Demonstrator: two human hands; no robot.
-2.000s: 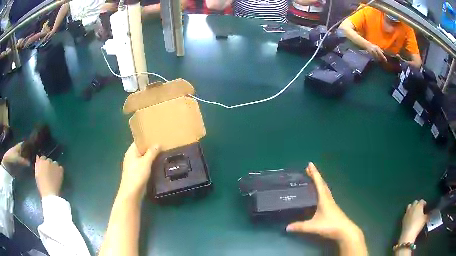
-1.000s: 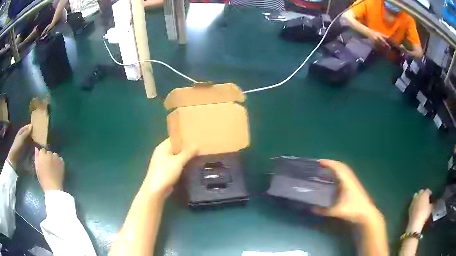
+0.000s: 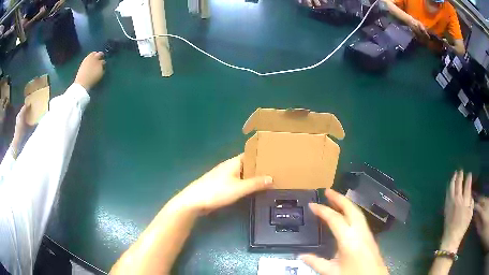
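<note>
The open gift box (image 3: 257,236) stands in front of me, its brown lid (image 3: 295,161) raised. The black device (image 3: 287,216) sits in the foam insert inside it. My left hand (image 3: 230,185) holds the box at the lid's left side, thumb on the brown inner face. My right hand (image 3: 348,236) is empty, fingers apart, over the box's right edge. A white leaflet (image 3: 279,267) lies at the near edge of the frame, partly cut off. A dark card stack or box (image 3: 378,196) lies to the right of my right hand.
Black boxes (image 3: 375,48) are piled at the far right, with more along the right side (image 3: 464,96). A white cable (image 3: 261,72) crosses the far table near a pale post (image 3: 161,43). A white-sleeved arm (image 3: 48,156) reaches across at left. Another person's hand (image 3: 458,209) is at right.
The open box has moved right in the view, held by my left hand. My right hand has let go of the dark piece and come to the box. The leaflet shows more.
</note>
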